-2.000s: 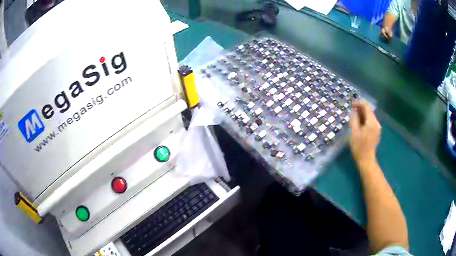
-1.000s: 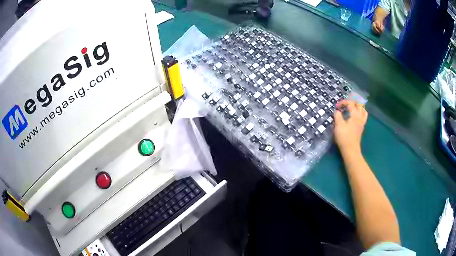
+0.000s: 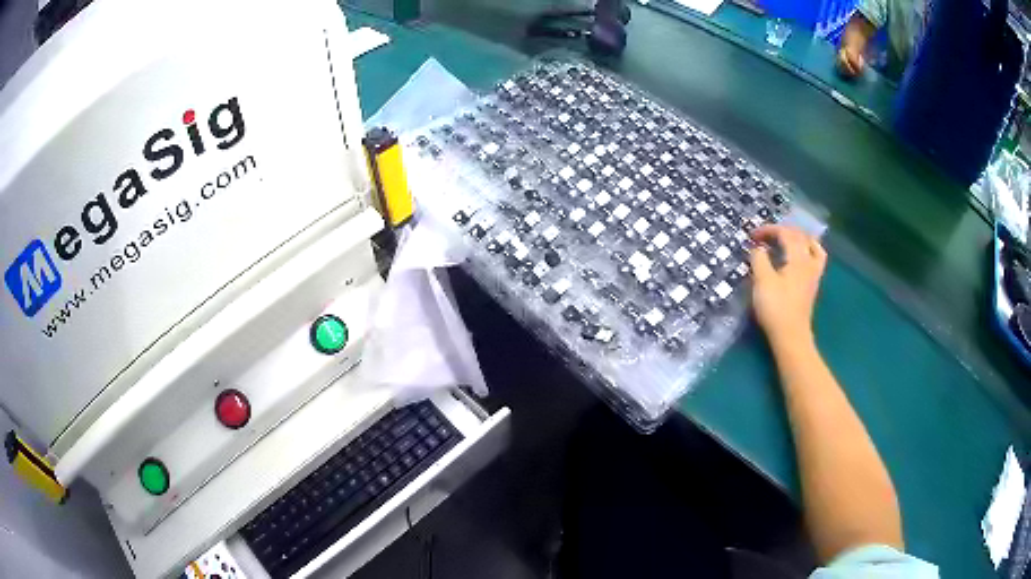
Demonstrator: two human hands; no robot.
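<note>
A clear plastic blister tray [image 3: 678, 379] lies on the green bench, with many small black pieces with white or silver ends in rows. My right hand [image 3: 788, 277] is at the tray's right edge, its thumb and fingertips bent together over the outer rows. A small dark spot shows between the fingers; whether it is a held dongle cannot be told. My left hand is not in view. The white MegaSig test box [image 3: 170, 204] stands at the left with its lid down.
The box front has two green buttons [image 3: 329, 334] and a red button [image 3: 233, 408]. A keyboard [image 3: 351, 481] is on the open drawer. Yellow-black posts [image 3: 390, 179] flank the box. A thin white sheet [image 3: 424, 322] hangs beside it. Another person's hand [image 3: 851, 49] shows at the top right.
My right hand has moved left and closer in over the tray's right edge since two seconds ago. The view has shifted slightly. In the last second the hand has barely moved.
</note>
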